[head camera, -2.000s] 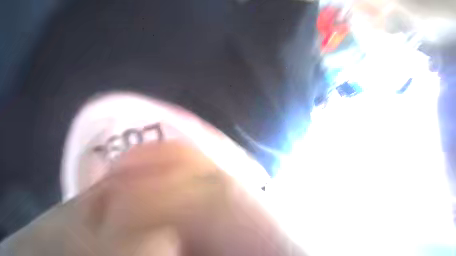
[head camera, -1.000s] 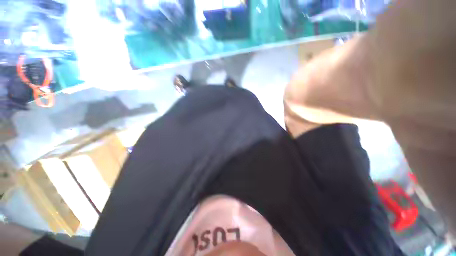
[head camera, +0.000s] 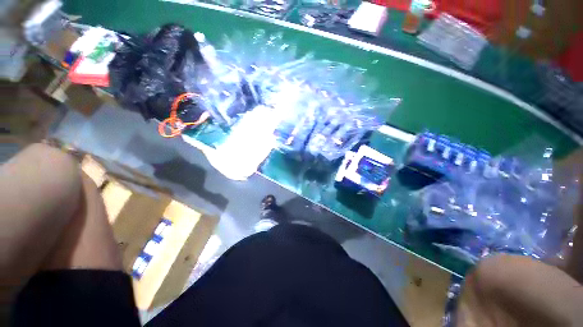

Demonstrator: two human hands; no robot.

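Note:
Neither of my hands is in view. Bare parts of my arms show at the left and lower right edges. Nearest in front, a small blue-and-white box [head camera: 372, 171] lies on the green bench [head camera: 358, 207] near its front edge. Left of it, clear shiny poly bags [head camera: 332, 124] lie around blue units. A white sheet [head camera: 246, 144] lies on the bench left of these and overhangs the front edge. Right of the box, a row of blue-and-white units [head camera: 447, 153] stands beside more crinkled clear bags [head camera: 505, 204].
A black plastic bag [head camera: 153, 67] and an orange cord [head camera: 179, 118] are at the bench's left. Brown cartons [head camera: 182, 239] stand on the floor at lower left, one showing blue-and-white boxes. More brown cardboard [head camera: 425, 287] is under the bench at lower right. A pale rail crosses the bench.
The view has swung from my dark clothing and printed shirt up to the bench. The large blurred arm at upper right is gone; arm parts now show at both sides.

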